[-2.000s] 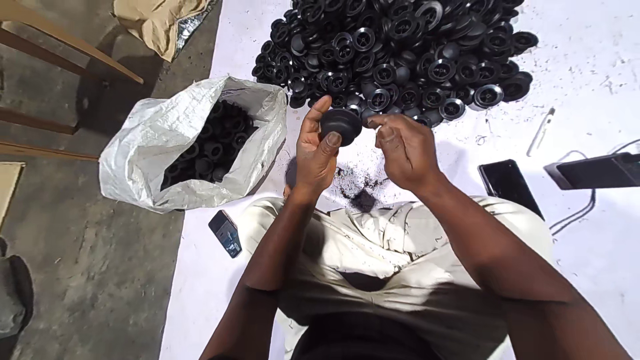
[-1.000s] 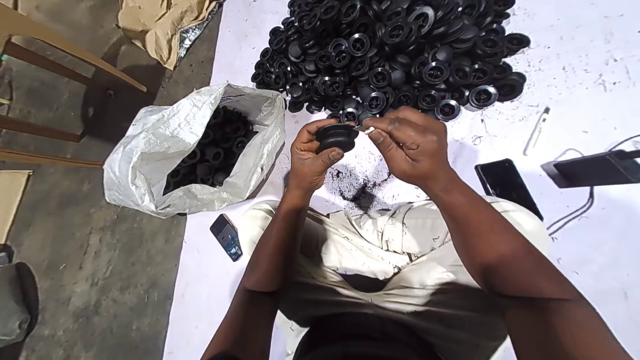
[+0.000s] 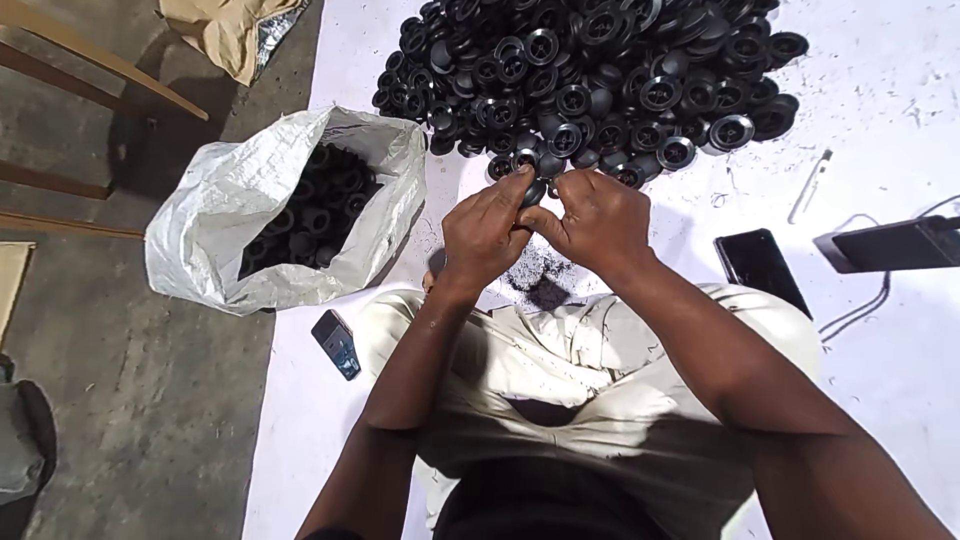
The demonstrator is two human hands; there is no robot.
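Note:
My left hand [image 3: 484,229] grips a round black plastic or rubber part [image 3: 533,193], partly hidden by its fingers. Against that part's right side is my right hand [image 3: 604,217], thumb and fingers pinched together; what lies between them is too covered to tell. Just beyond both hands rises a large heap of similar black round parts [image 3: 574,97], some showing rings with spoked centres. Small black shavings [image 3: 536,262] are scattered on the white sheet below my hands.
A white woven sack [image 3: 202,225] of black parts stands at left. A phone [image 3: 336,345] lies beside my knee, a larger black device [image 3: 761,270] at right, with a pen-like tool [image 3: 810,187] and a dark stand [image 3: 900,244]. Wooden legs [image 3: 105,60] and brown paper [image 3: 217,30] are upper left.
My left hand has turned so its back faces up and the black part is more hidden. The pale object seen at my right fingertips a second ago is now out of sight.

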